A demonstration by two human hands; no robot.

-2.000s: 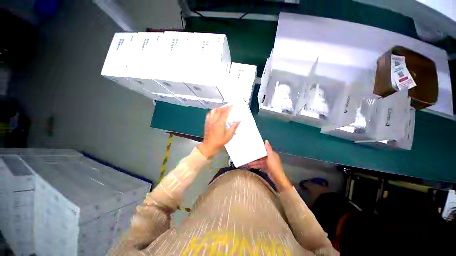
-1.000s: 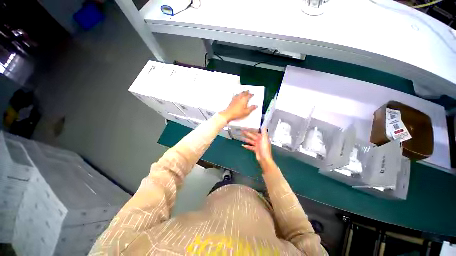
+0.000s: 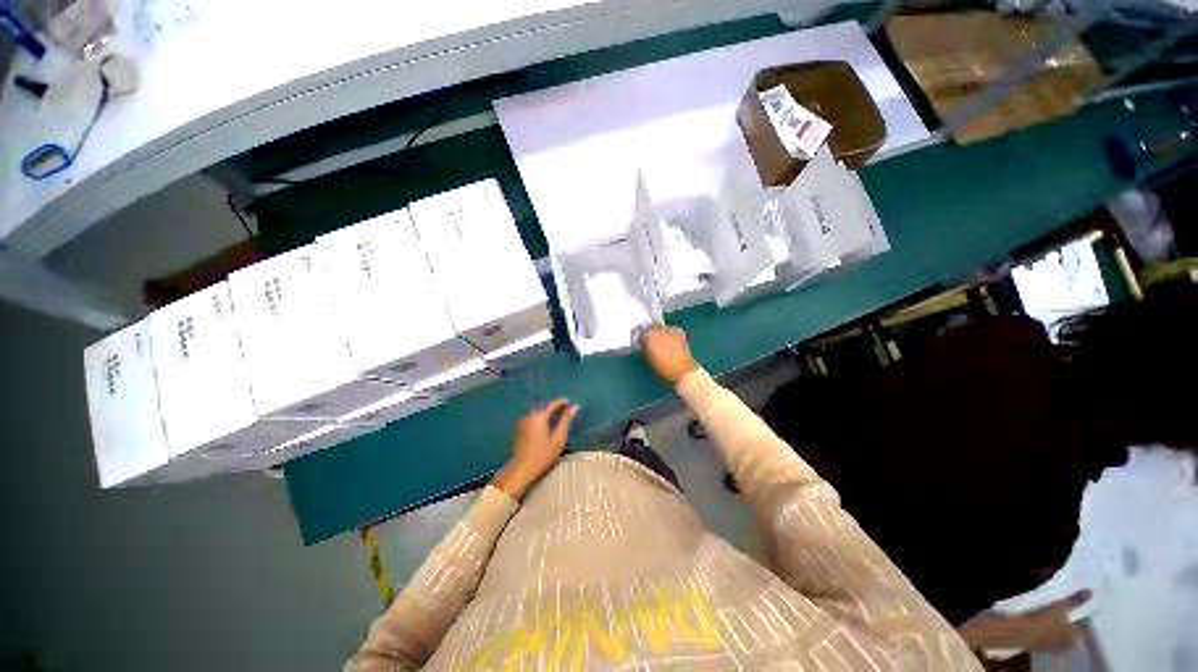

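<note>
An open filled carton (image 3: 608, 299) stands on the green bench, its lid raised and whitish contents showing. My right hand (image 3: 669, 352) is at its near right corner, with fingers curled against the edge; whether it grips the carton is unclear. My left hand (image 3: 539, 442) is over the bench's front edge, fingers bent and apart, holding nothing. More open filled cartons (image 3: 685, 259) stand in a row to the right. Closed white cartons (image 3: 355, 309) stand stacked in a row at the left end of the bench.
A brown parts box (image 3: 854, 96) with a white label sits behind the open cartons on a white board (image 3: 578, 151). Flat brown cardboard (image 3: 992, 72) lies further right. A white shelf (image 3: 329, 66) runs above the back. A coworker in dark clothing (image 3: 920, 460) is at the right.
The carton I held earlier is out of my hands, and another carton now closes the right end of the stack. My right hand has moved to the first open carton; my left hand has drawn back.
</note>
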